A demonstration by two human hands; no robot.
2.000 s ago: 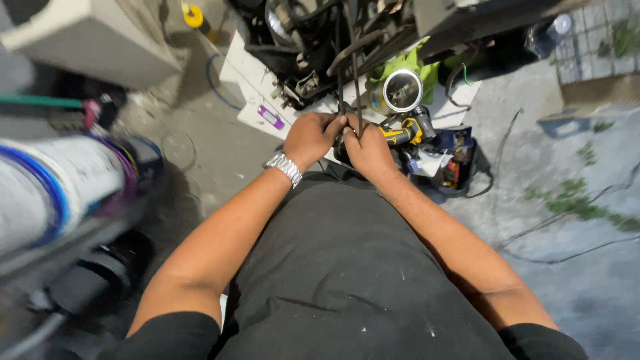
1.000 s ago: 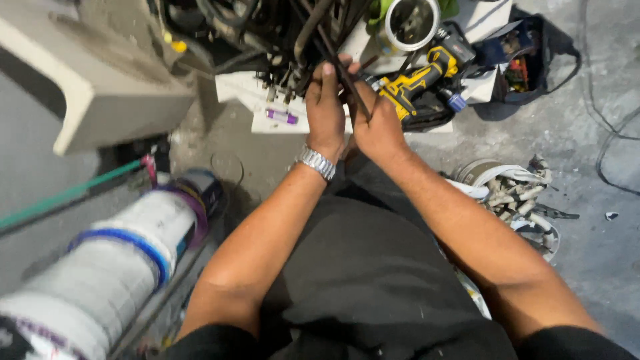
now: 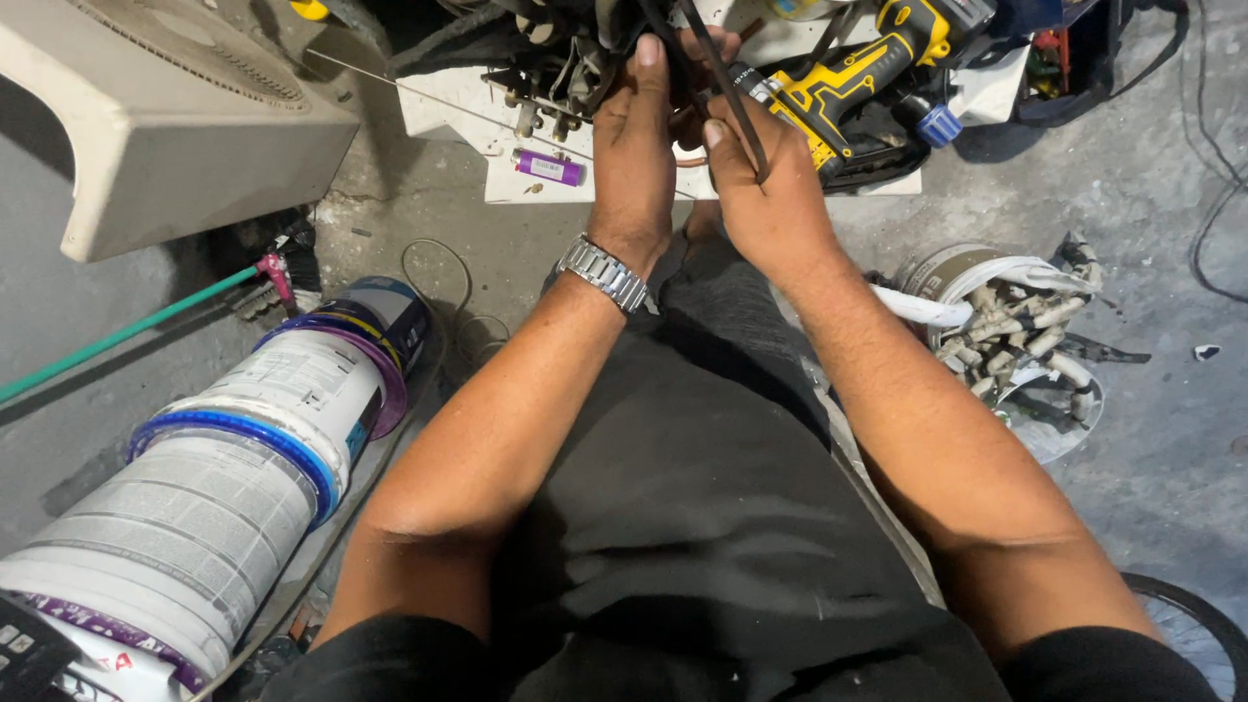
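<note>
My left hand (image 3: 634, 146), with a metal-banded watch (image 3: 604, 273) on its wrist, is raised beside a bundle of dark tubes at the top centre; its thumb shows, but its inner fingers are hidden, so its hold cannot be told. My right hand (image 3: 770, 180) is closed around a thin black tube (image 3: 726, 83) that runs up out of view. Just right of it lies a yellow and black cordless drill (image 3: 838, 83). Left of my left hand, a purple lighter (image 3: 548, 167) and small brass fittings (image 3: 546, 122) rest on a white board (image 3: 517, 187).
Stacked paint buckets (image 3: 205, 497) lie along the left, below a green pole (image 3: 127, 331) and a beige plastic fan housing (image 3: 205, 146). An open tool bag (image 3: 1082, 58) is at upper right. A bucket (image 3: 951, 273) with pieces of white pipe insulation (image 3: 1033, 322) stands to the right.
Both hands stay together at the dark tubes; my left hand now shows more upright, with its thumb up. The view has shifted, and the bucket at right has come into sight since the first frame.
</note>
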